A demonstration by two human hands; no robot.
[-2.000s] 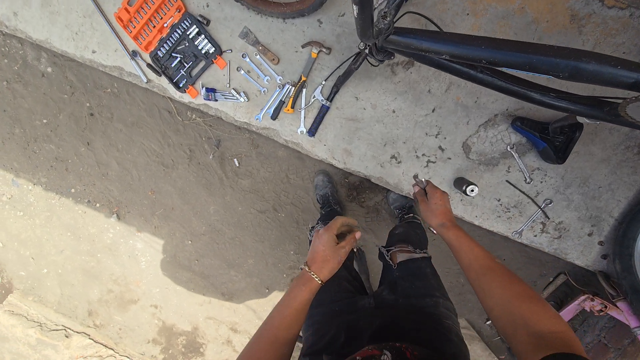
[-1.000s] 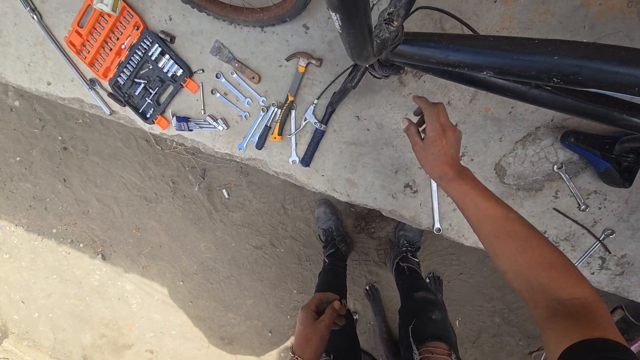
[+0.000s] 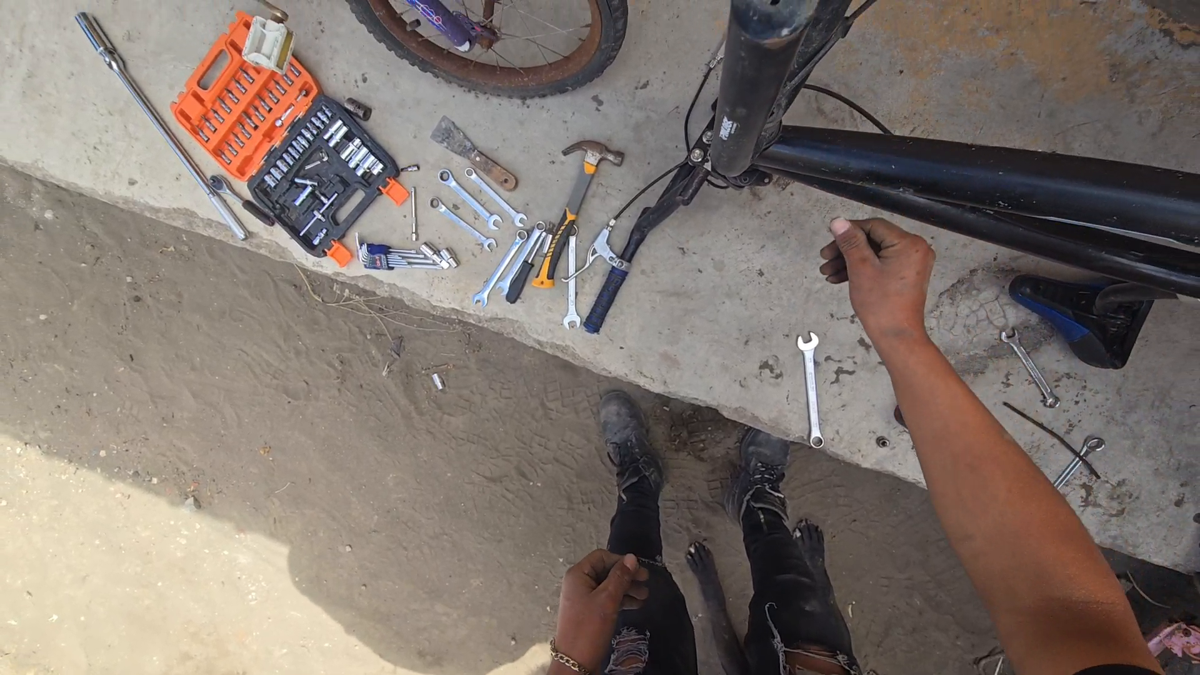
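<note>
My right hand [image 3: 881, 267] hovers over the concrete ledge beside the black bicycle frame [image 3: 937, 178], fingers loosely curled, thumb apart, nothing visible in it. Below it, a combination wrench [image 3: 812, 389] lies near the ledge's edge. My left hand [image 3: 605, 595], with a chain bracelet at the wrist, is in front of my leg, thumb and fingertips together; whether it pinches something small cannot be told. Farther left on the ledge lie a claw hammer [image 3: 574, 216], several combination wrenches [image 3: 466, 199], a putty knife [image 3: 473, 152], hex keys [image 3: 403, 257] and an open socket set [image 3: 323, 178].
A handlebar grip [image 3: 606, 300] with brake lever rests on the ledge. A bicycle wheel [image 3: 497, 80] stands at the top. A long breaker bar [image 3: 159, 122] lies far left. On the right are a black-and-blue saddle [image 3: 1078, 319] and another wrench [image 3: 1029, 367]. An animal's dark paws [image 3: 701, 558] show between my legs.
My right hand held a wrench at the ledge's edge; that wrench now lies on the concrete and the hand has moved up toward the bicycle frame. My left hand has moved down.
</note>
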